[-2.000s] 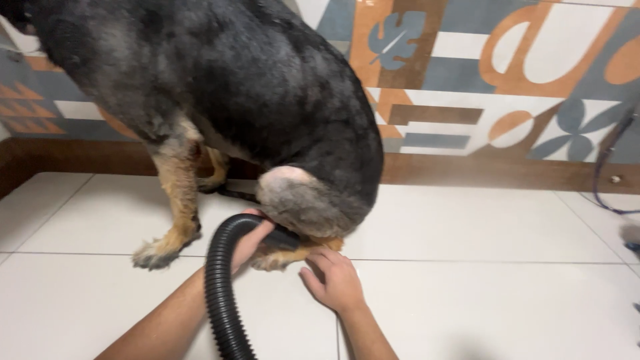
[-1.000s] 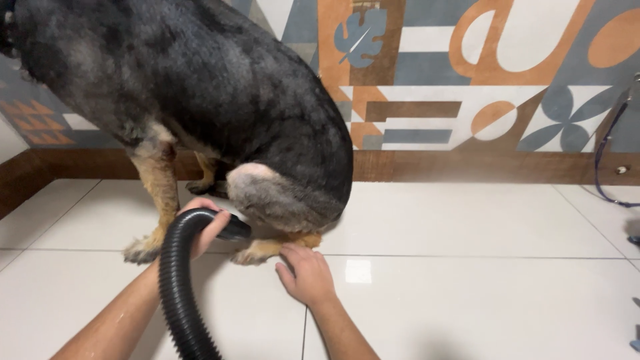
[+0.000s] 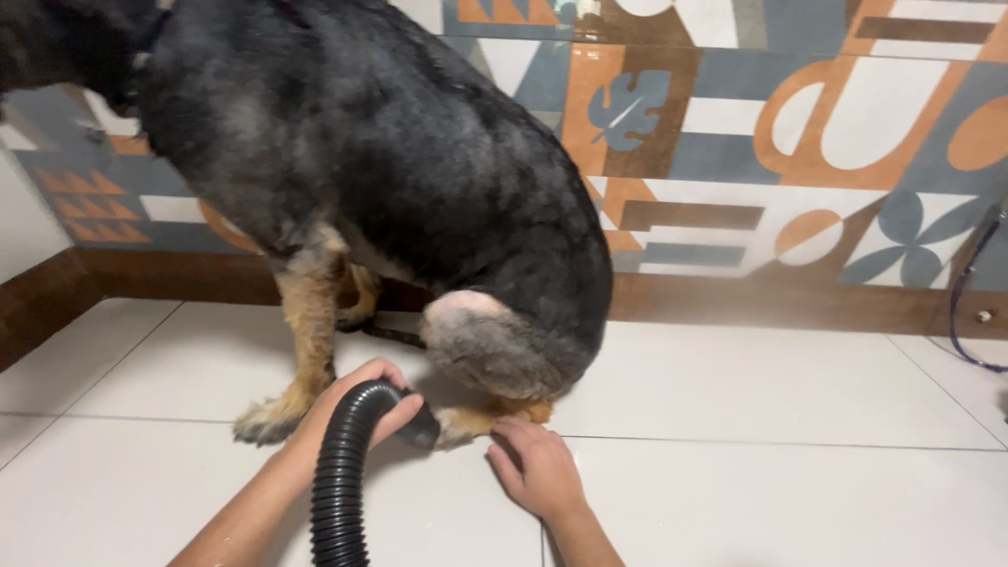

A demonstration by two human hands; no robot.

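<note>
A black and tan dog [image 3: 409,165] sits on white floor tiles, its head mostly out of view. My left hand [image 3: 366,402] is closed around the end of a black corrugated hose [image 3: 340,488]. The hose's dark nozzle [image 3: 421,429] points at the dog's tan hind paw [image 3: 458,425] and is very near or against its toes. My right hand [image 3: 539,468] rests its fingertips on the same hind foot, behind the toes, with the thumb apart. The dog's front paw [image 3: 272,417] stands on the tiles left of my left hand. A pale, short-haired patch [image 3: 465,307] shows on its thigh.
Behind the dog rises a wall of patterned tiles [image 3: 693,228] with a brown baseboard [image 3: 748,305]. A dark cord or leash [image 3: 957,315] hangs in a loop at the far right. White floor tiles [image 3: 764,504] extend to the right of my right hand.
The nozzle in my left hand has moved from beside the dog's lower hind leg to the front of its paw. My right hand stays at the hind foot.
</note>
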